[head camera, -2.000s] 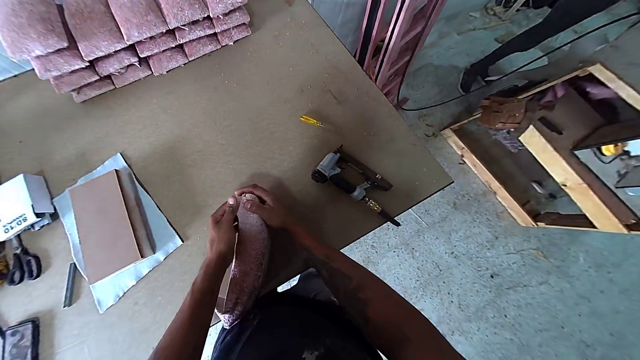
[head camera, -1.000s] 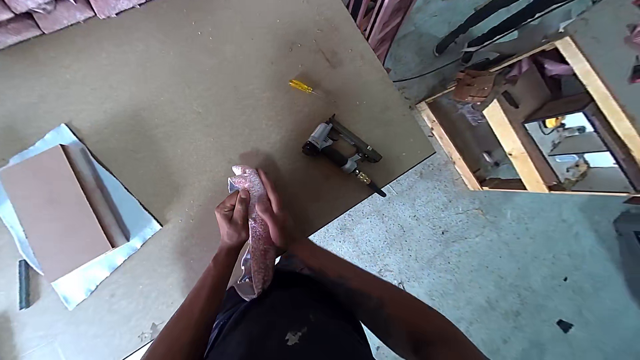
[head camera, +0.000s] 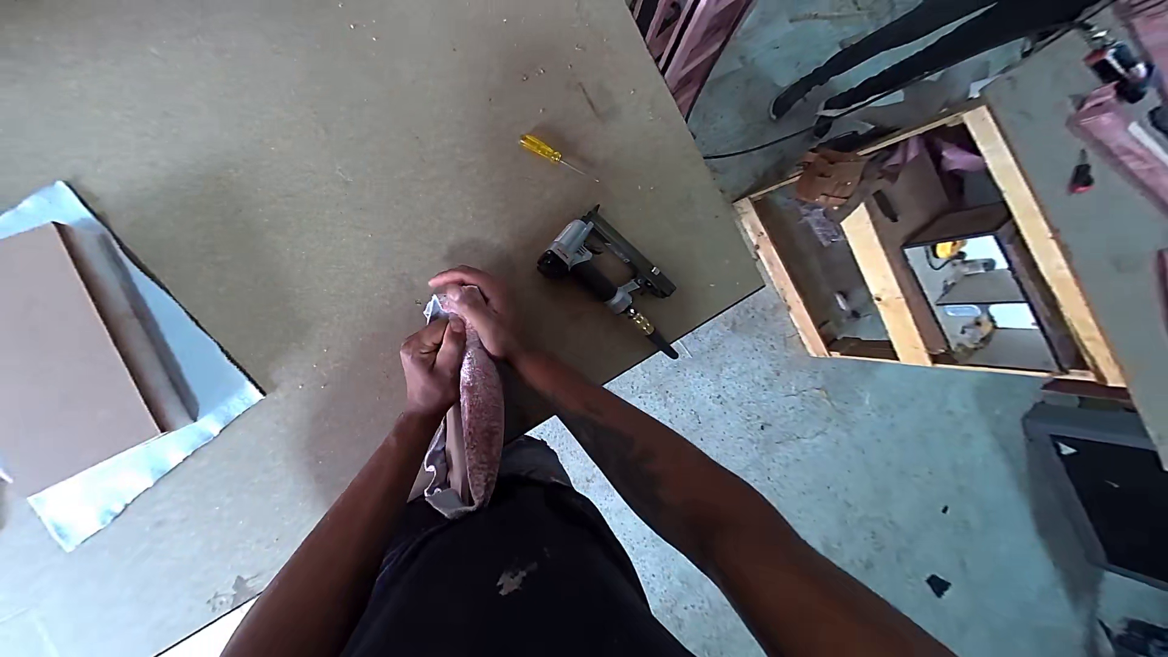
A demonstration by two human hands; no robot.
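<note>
A padded piece covered in mottled pink fabric (head camera: 482,411) stands on edge against my body at the table's front edge, with a flat board and loose pale fabric edge on its left side. My left hand (head camera: 432,365) grips the fabric near the top of the piece, its fingers curled in. Around the top end, my right hand (head camera: 479,310) holds the piece, thumb close to the left hand. A pneumatic stapler (head camera: 607,265) lies on the table to the right, its hose fitting toward the edge. Beyond it rests a screwdriver with a yellow handle (head camera: 541,148).
At the left, a brown board (head camera: 73,356) lies on pale fabric (head camera: 219,365) on the worktable (head camera: 319,109). A wooden frame (head camera: 876,283) stands to the right. Another person's legs (head camera: 894,55) are at the upper right, near a cable (head camera: 757,149).
The padded piece has turned more on edge, and both hands have shifted their hold about its top end. The other person's legs have moved. The view has shifted away from the stacked pink pads.
</note>
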